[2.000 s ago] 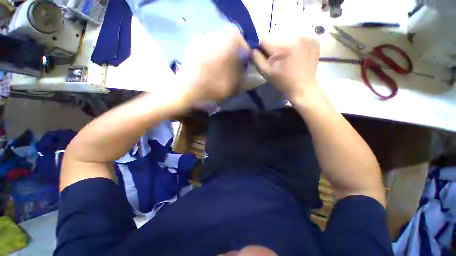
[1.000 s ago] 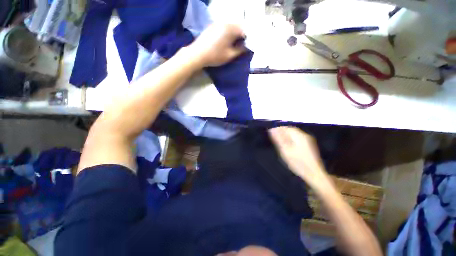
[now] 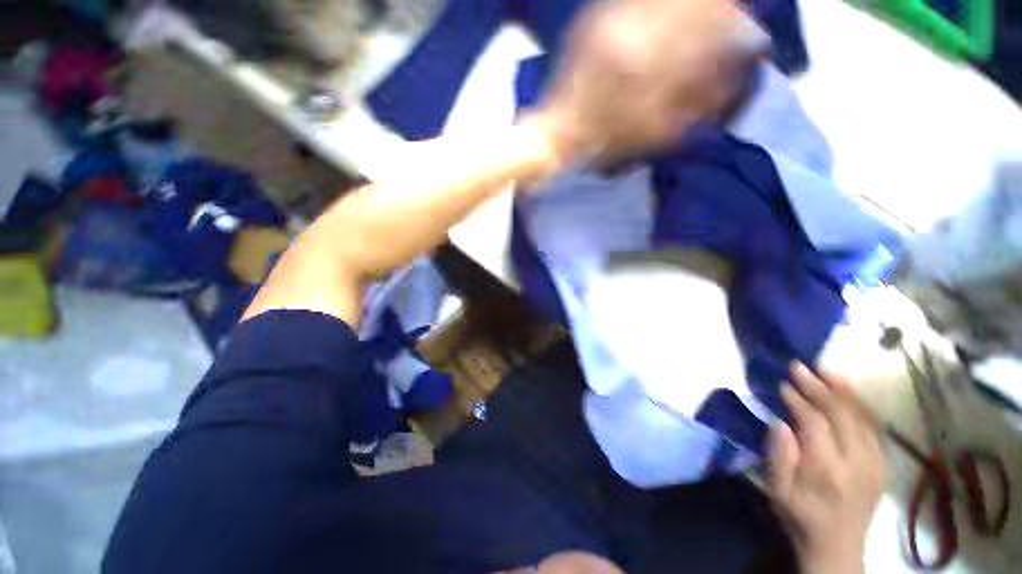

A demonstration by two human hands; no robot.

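A navy and light blue garment piece (image 3: 773, 224) lies spread in loops over the white table, its light blue lower part (image 3: 644, 437) hanging at the table's front edge. My left hand (image 3: 661, 84) is blurred at the top, its fingers curled on the navy cloth; the fingertips are not clear. My right hand (image 3: 829, 460) is at the garment's lower right edge, with fingers apart and touching the cloth. The red-handled scissors (image 3: 947, 499) lie to the right of my right hand, blurred.
More navy cloth (image 3: 431, 73) lies at the upper left of the table. A green frame (image 3: 975, 22) shows at the top right corner. Piles of navy cloth (image 3: 213, 213) and a yellow item (image 3: 22, 294) are at the left, below table level.
The view has turned and shifted. My left hand and the garment are further right in view. My right hand has come up from below the table edge to the cloth, which is spread wider.
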